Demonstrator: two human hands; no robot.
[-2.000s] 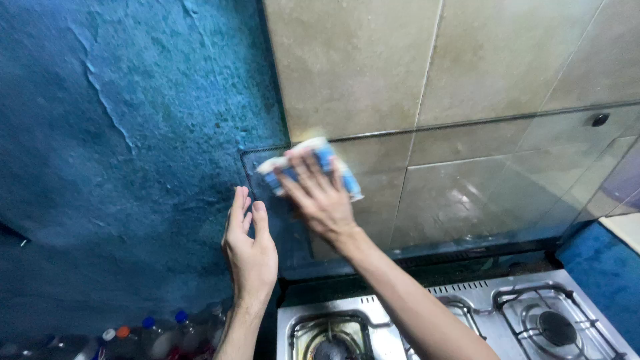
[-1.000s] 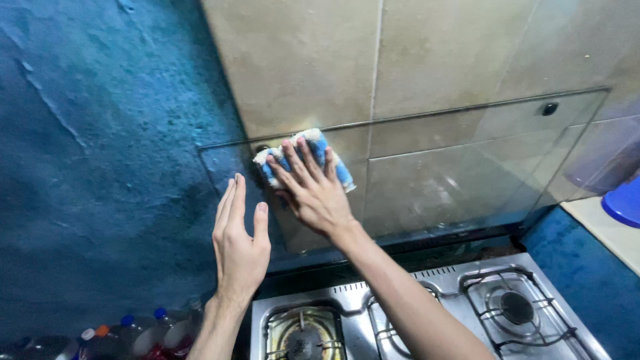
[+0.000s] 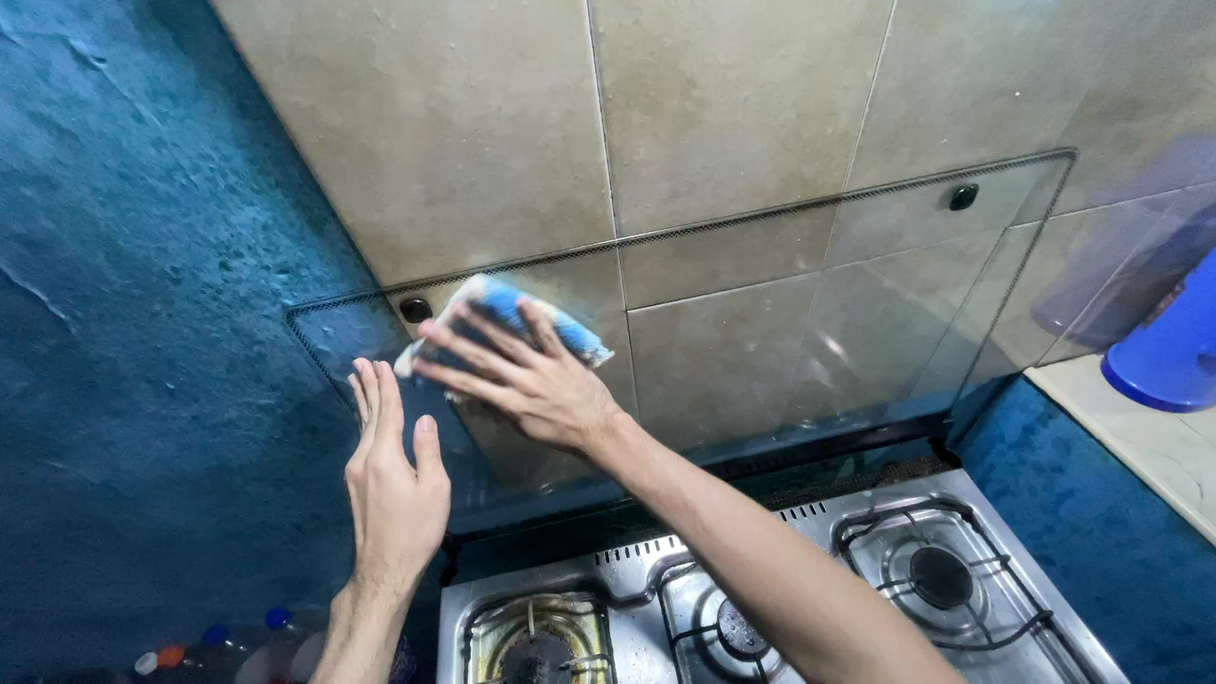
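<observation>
A raised glass stove lid (image 3: 722,351) stands in front of the tiled wall, with a dark round fitting (image 3: 415,310) near its upper left corner. My right hand (image 3: 522,375) presses a blue and white cloth (image 3: 556,328) flat against the left part of the glass, its fingers spread over the cloth. My left hand (image 3: 394,465) is upright at the lid's left edge, holding nothing, thumb apart from the fingers; whether its fingertips touch the glass I cannot tell. Below is the stainless steel gas stove (image 3: 636,636), partly hidden by my right forearm.
Several capped bottles (image 3: 218,655) stand at the lower left, beside the blue wall (image 3: 142,380). On the right, a blue plastic container (image 3: 1164,347) rests on a pale counter (image 3: 1130,427). Black pan supports (image 3: 988,646) rise over the burners.
The cloth under my right hand has shifted on the glass, and the dark fitting at the upper left now shows fully. My left hand stays by the lid's left edge. The view has moved right.
</observation>
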